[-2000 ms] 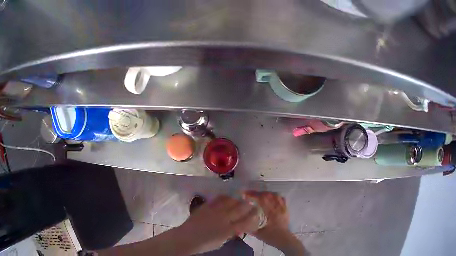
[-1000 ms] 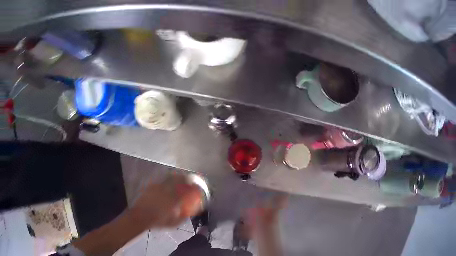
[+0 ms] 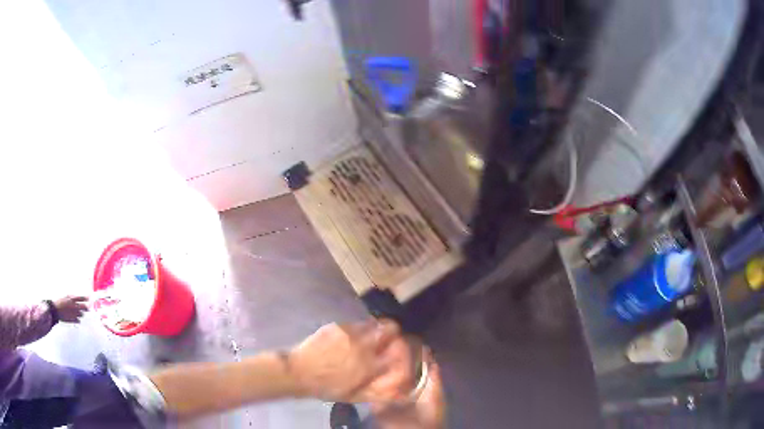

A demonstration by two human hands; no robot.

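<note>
My left hand reaches in from the lower left with its fingers curled against a round, clear-rimmed thing, which looks like a drinking bottle. My right hand is close below and right of it, wrapped around the same thing. Both hands are blurred and hide most of it. The hands are just below the water dispenser's pale slotted drip tray. A blue tap handle shows above the tray.
A red bucket with waste stands at the left. Beside it are another person's hand and sleeve. Steel shelves at the right hold a blue bottle, a cream cup and other vessels. A white panel stands behind the tray.
The view has swung left from the shelves to the dispenser. The hands were together, then apart with the clear-rimmed thing at the left hand, and are now together again around it.
</note>
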